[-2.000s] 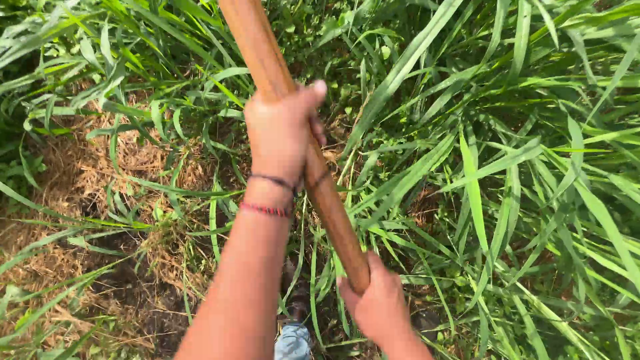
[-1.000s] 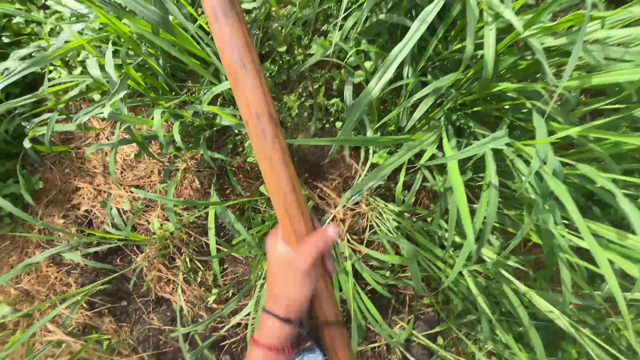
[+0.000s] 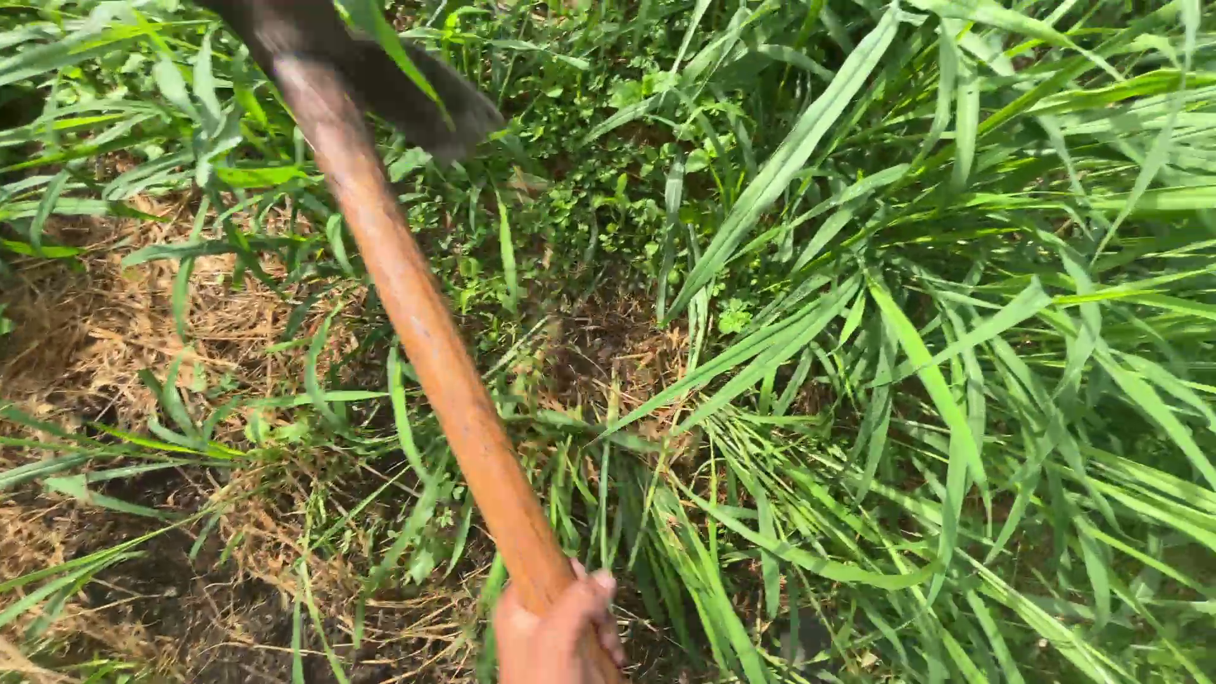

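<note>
My left hand [image 3: 560, 627] grips a long wooden handle [image 3: 442, 375] low in the head view, thumb and fingers wrapped round it. The handle slants from the bottom centre to the upper left, where it meets a dark metal tool head, probably a hoe's [image 3: 418, 95], blurred and partly cut off by the top edge. The blade hangs over low green weeds to the right of the handle. My right hand is outside the view.
Long green grass [image 3: 950, 380] fills the right side. Dry straw [image 3: 161, 313] and dark soil [image 3: 199, 589] lie at the left. A small patch of bare soil [image 3: 608, 342] shows near the middle, beside short leafy weeds [image 3: 608, 190].
My left hand has moved lower in the view, and my right hand, on the handle two seconds ago, has left it. The metal head has come into view at the upper left.
</note>
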